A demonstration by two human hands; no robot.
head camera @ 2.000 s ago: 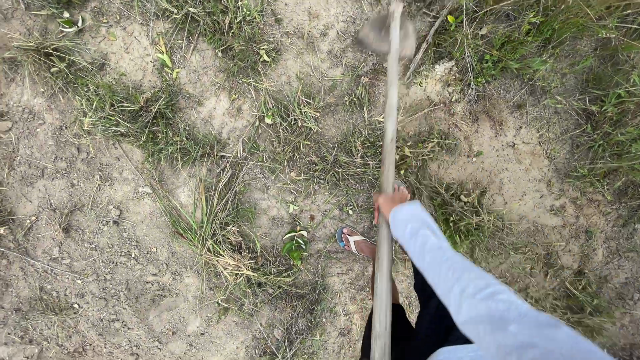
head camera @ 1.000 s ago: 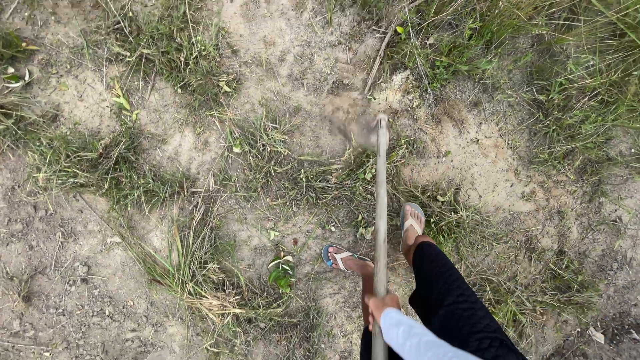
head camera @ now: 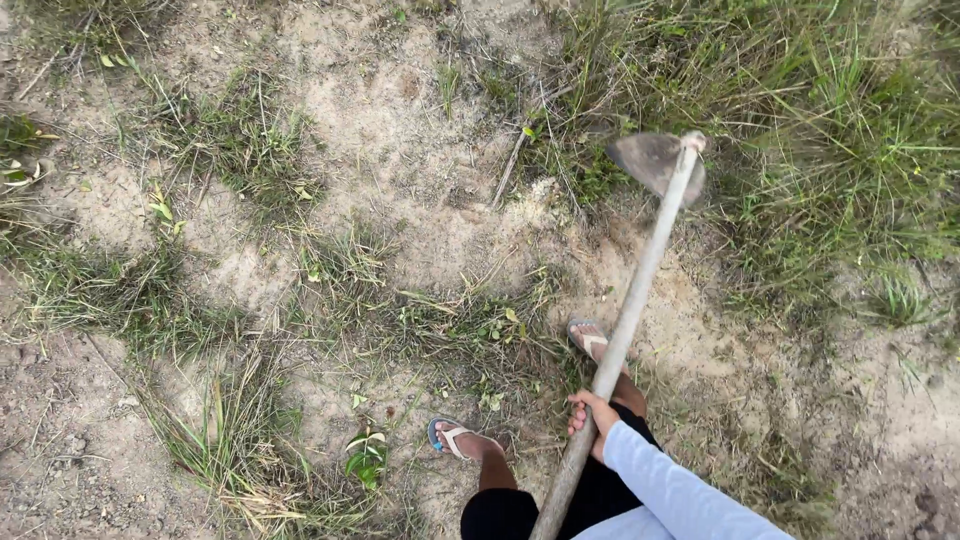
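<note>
My right hand (head camera: 592, 422), coming from a light-coloured sleeve, is closed around the wooden handle (head camera: 634, 300) of a hoe. The handle runs from the bottom edge up and to the right. At its far end the metal hoe blade (head camera: 654, 163) shows in front of the tall grass, slightly blurred; whether it touches the ground I cannot tell. My left hand is outside the view, and the handle's lower end is cut off by the frame.
My feet in flip-flops (head camera: 456, 439) stand apart on dry soil (head camera: 442, 247). Cut or flattened grass (head camera: 465, 322) lies in front of them. Tall green grass (head camera: 810, 135) grows at the upper right, a dry stick (head camera: 510, 166) lies near it, and a small leafy plant (head camera: 366, 457) is beside one foot.
The hoe blade has moved to the right, from bare soil near the stick to the tall grass, and the handle now slants. One foot has shifted. The hoe was more upright in view before.
</note>
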